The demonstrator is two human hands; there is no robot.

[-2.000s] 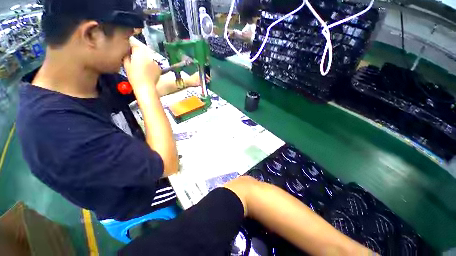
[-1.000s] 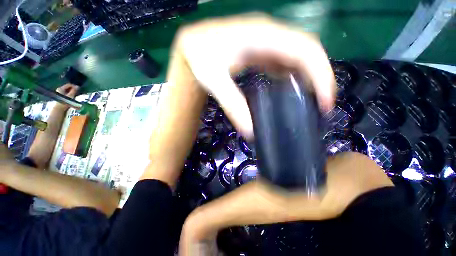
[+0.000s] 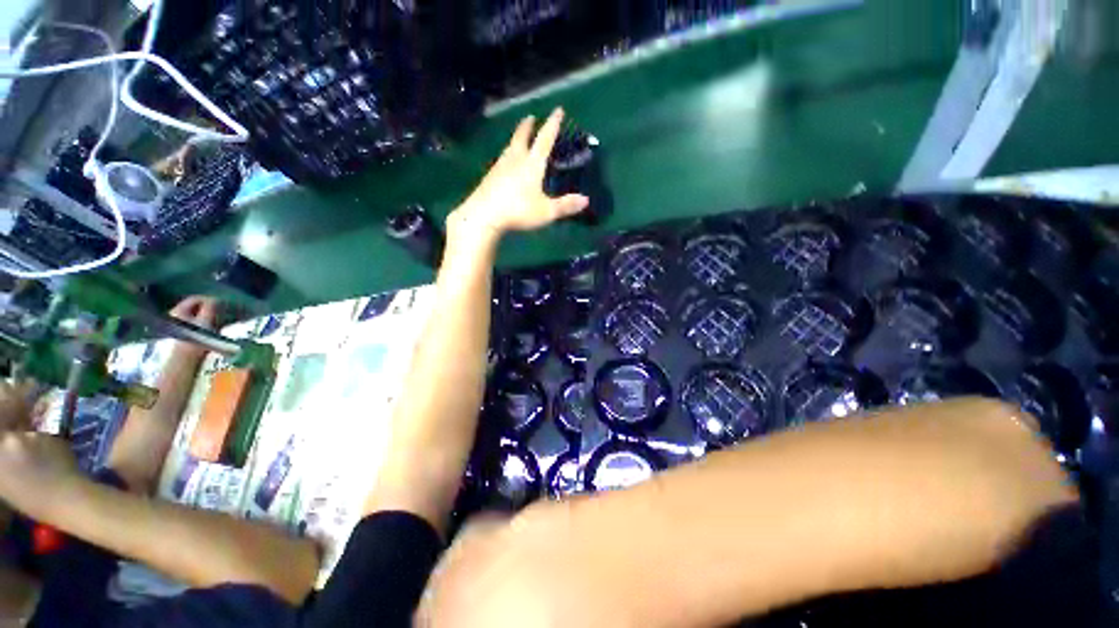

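My left hand reaches over the green belt, fingers spread. A black cylindrical unit stands on the belt between its thumb and fingers; the hand looks open around it, and contact cannot be made out. My right forearm crosses the lower part of the picture, and my right hand is blurred and cut off at the bottom edge, its fingers hidden. The glossy black blister tray lies in front of me. Ringed round shapes show at its left; whether they are units or pockets is unclear.
More black units stand on the belt, farther left. At left are newspaper covering, a green press with an orange pad, and a neighbouring person's arms. Stacked black trays lie beyond the belt; white cord hangs upper left.
A second ago my left hand held a black unit above the tray. It is now empty and farther away, at the belt. My right forearm lies larger and higher across the picture.
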